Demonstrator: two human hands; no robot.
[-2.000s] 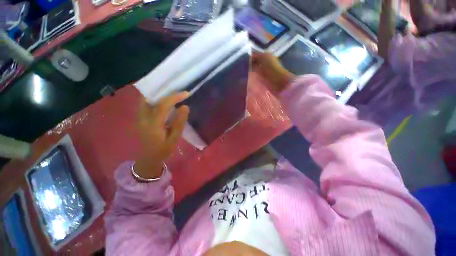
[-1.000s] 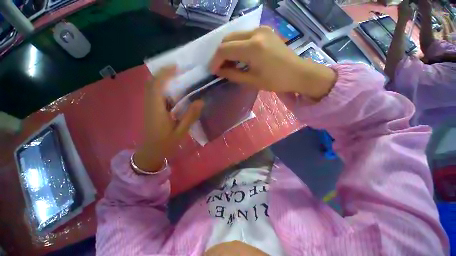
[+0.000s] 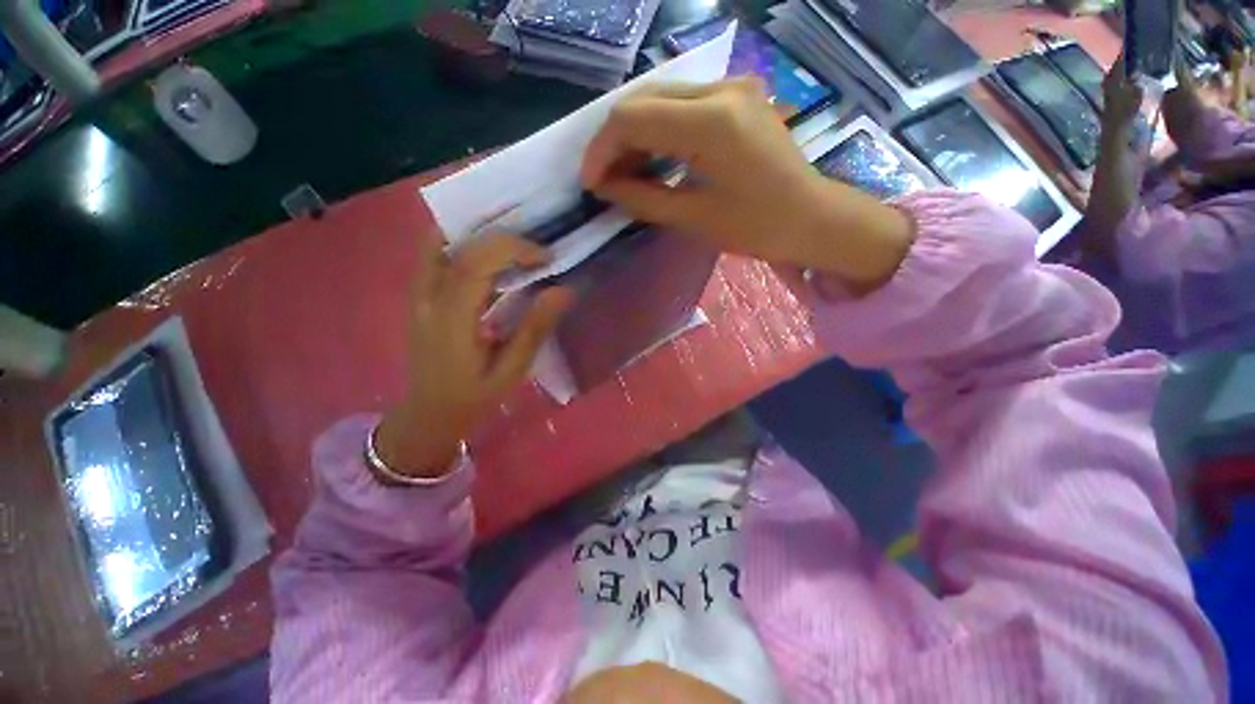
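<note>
A small stack of dark tablets (image 3: 626, 310) with white sleeves (image 3: 516, 172) stands tilted on the red matting in front of me. My left hand (image 3: 475, 323) is at the stack's left side, its fingers on the upper left edges and its thumb apart near the dark face. My right hand (image 3: 709, 158) reaches over the top, with fingertips pinched at the upper edge between the white sheet and the dark slab. The fingers hide part of that edge, and the far side of the stack is hidden.
A tablet in a clear glaring sleeve (image 3: 138, 488) lies at the left. A mouse (image 3: 204, 114) is on the green surface. Stacked tablets (image 3: 571, 35) and a lit tablet (image 3: 778, 76) lie beyond. Another person's sleeve (image 3: 1191, 255) shows at the right.
My right hand has moved from the stack's right side to its top edge. My left hand has stayed at the left side, its fingers now closer over the edges.
</note>
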